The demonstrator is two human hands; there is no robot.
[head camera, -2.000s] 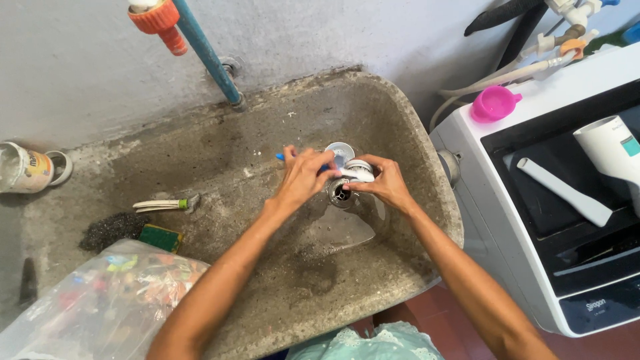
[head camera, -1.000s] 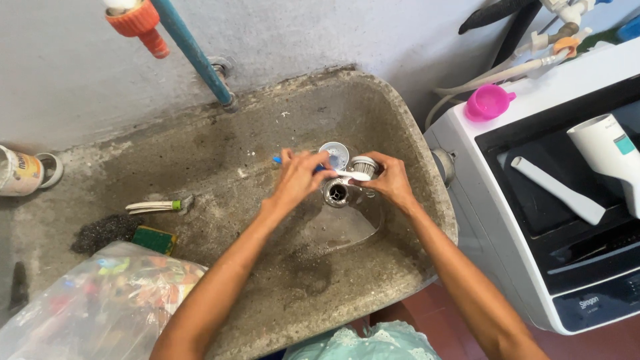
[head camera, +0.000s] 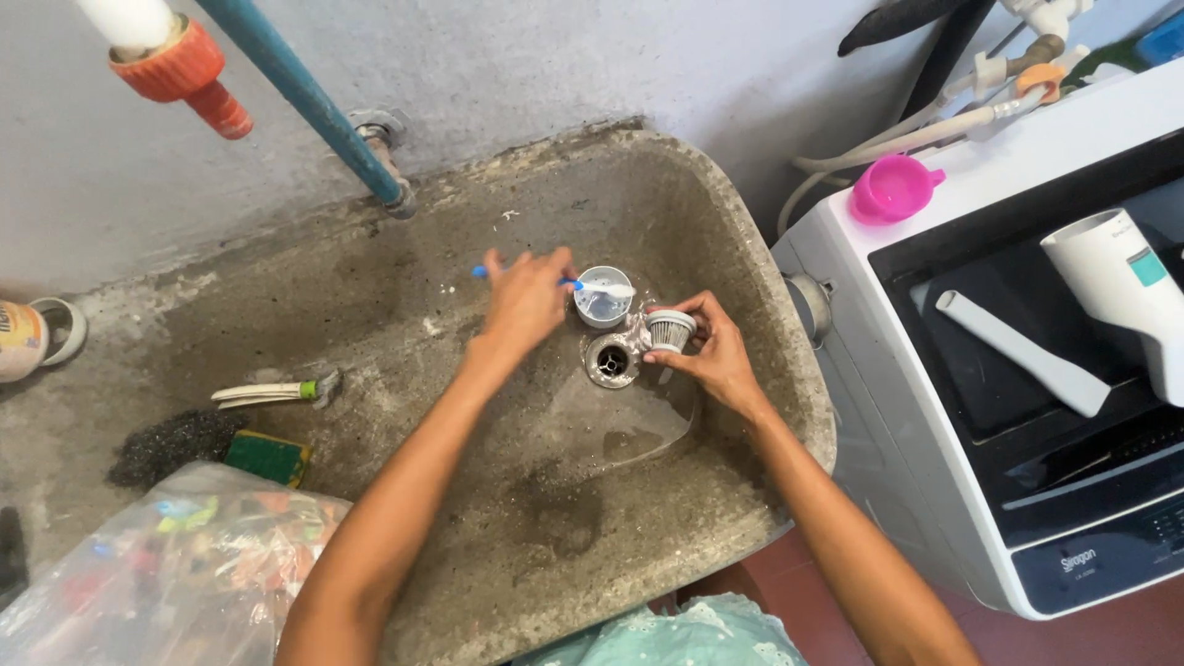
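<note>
My left hand (head camera: 527, 296) grips a blue and white toothbrush (head camera: 606, 289), whose white head lies over a small round container (head camera: 603, 310) with liquid in it. Between the thumb and fingers of my right hand (head camera: 708, 347) is a small pleated filter (head camera: 670, 331) with a pale rim, held just right of the metal drain (head camera: 611, 361). Both hands are low inside the concrete sink (head camera: 555, 518). The toothbrush and the filter are apart.
A scouring sponge (head camera: 266, 457), dark steel wool (head camera: 176, 446), a white-handled brush (head camera: 268, 393) and a plastic bag (head camera: 185, 555) lie at left. A blue pipe (head camera: 305, 97) comes down behind. At right, a washing machine (head camera: 925, 490) bears a pink cup (head camera: 894, 190) and white plastic parts (head camera: 1022, 351).
The toothbrush was at the filter a second ago; now my left hand has it over the container, away from the filter. My right hand still holds the filter near the drain.
</note>
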